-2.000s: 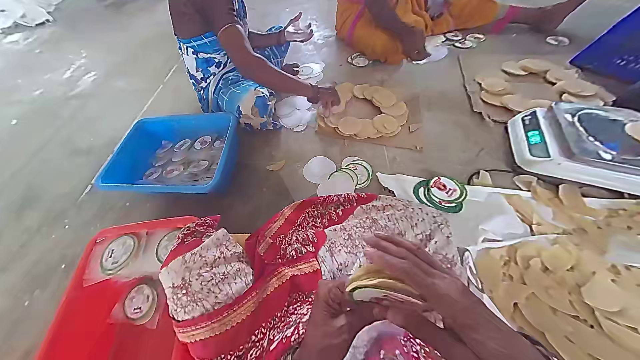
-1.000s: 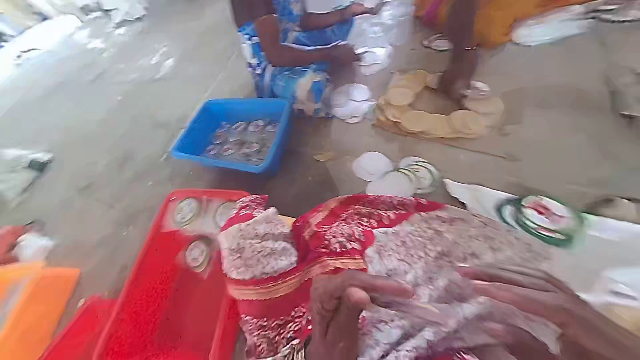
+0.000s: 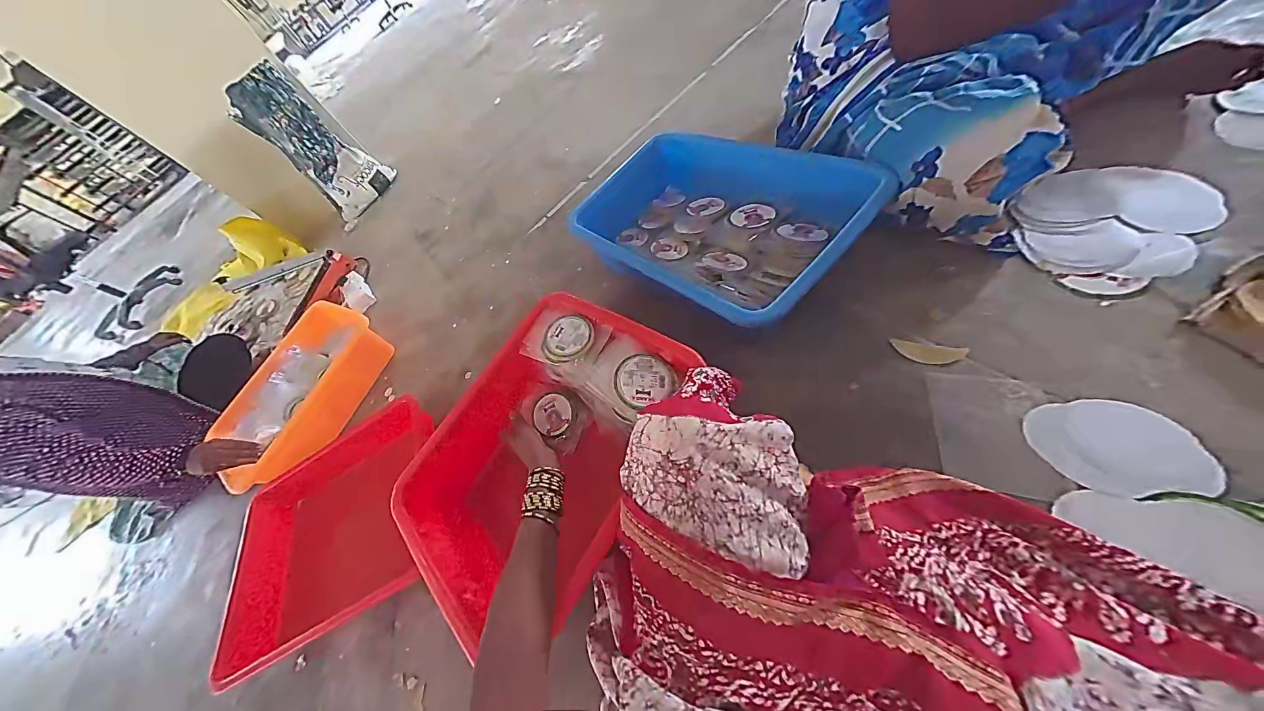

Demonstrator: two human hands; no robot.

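My left hand (image 3: 533, 441), with bangles at the wrist, reaches into a red plastic tray (image 3: 474, 494) beside my lap. Its fingers are at the edge of a clear plastic packet with a round label (image 3: 553, 415); whether they grip it is hard to tell. Two more such packets lie in the tray's far end, one at the back (image 3: 568, 339) and one nearer my knee (image 3: 644, 380). My right hand is out of view. Red and white patterned cloth (image 3: 750, 553) covers my legs.
A blue tub (image 3: 731, 291) with several labelled packets stands ahead, near a seated person in blue cloth. Left are another red tray (image 3: 326, 543) and an orange tray (image 3: 316, 395), which another person's hand touches. White discs (image 3: 1121, 444) lie on the floor at right.
The view has swung far to the left. My left hand has moved from my lap into the red tray, where a packet now lies at its fingers. My right hand has left the view.
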